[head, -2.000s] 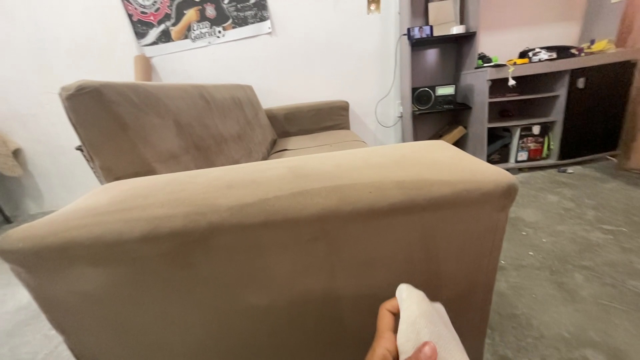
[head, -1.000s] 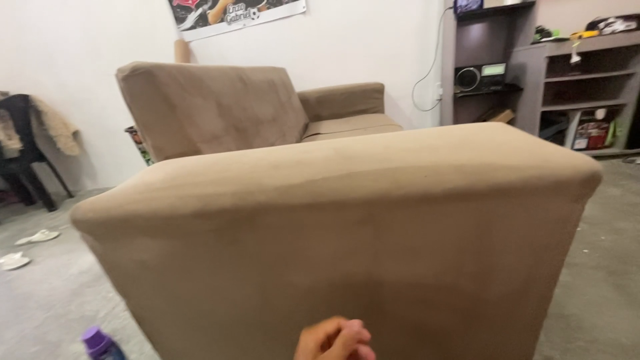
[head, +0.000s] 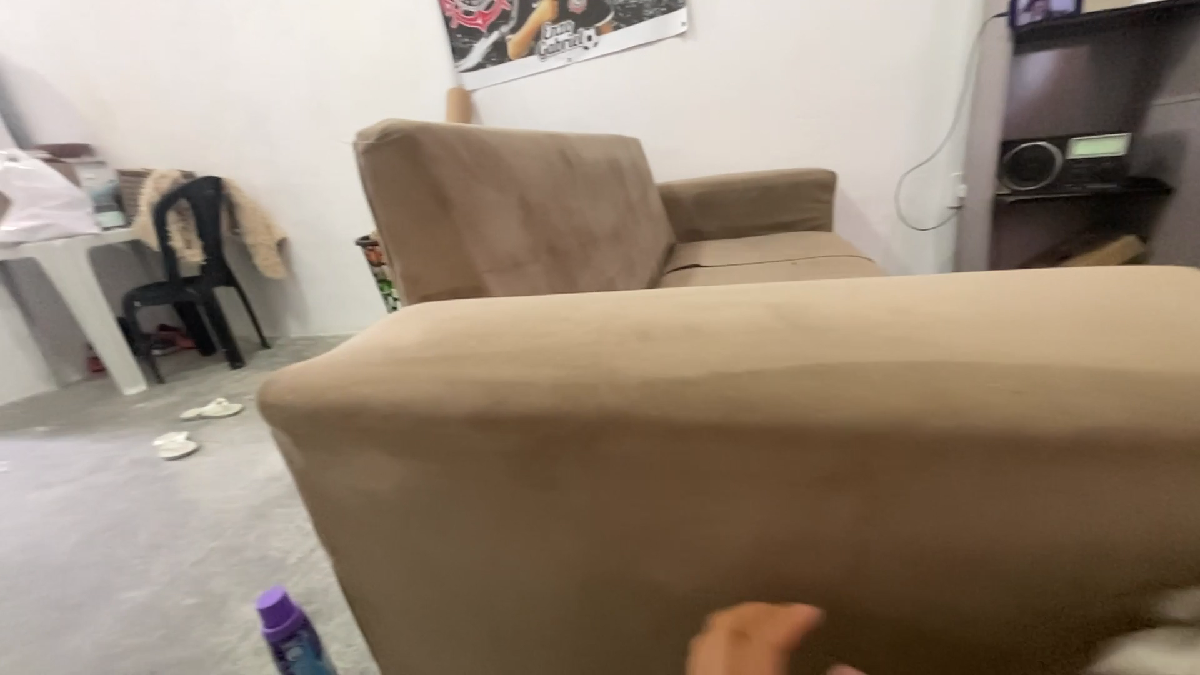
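My left hand [head: 755,639], blurred and cut off by the bottom edge, is in front of the outer side of a brown fabric sofa arm [head: 656,487]. Its visible fingertips are apart, with nothing seen between them; whether it touches the fabric is unclear. At the lower right edge, a blurred white thing [head: 1153,647], possibly a cloth, shows beside the arm. My right hand is not visible. The arm's upper side is lighter, with a darker band along its front edge. Behind it are the backrest [head: 553,211] and the seat [head: 769,258].
A bottle with a purple cap [head: 277,609] stands on the floor by the arm's left corner. White sandals [head: 176,444] lie farther left, near a black chair [head: 192,272] and a white table [head: 89,281]. A shelf unit [head: 984,141] holds a radio [head: 1064,162] at right.
The view has swung left, bringing the chair, sandals and bottle into sight. Two seconds ago a hand held a white cloth before the sofa arm; one second ago the visible hand showed no cloth.
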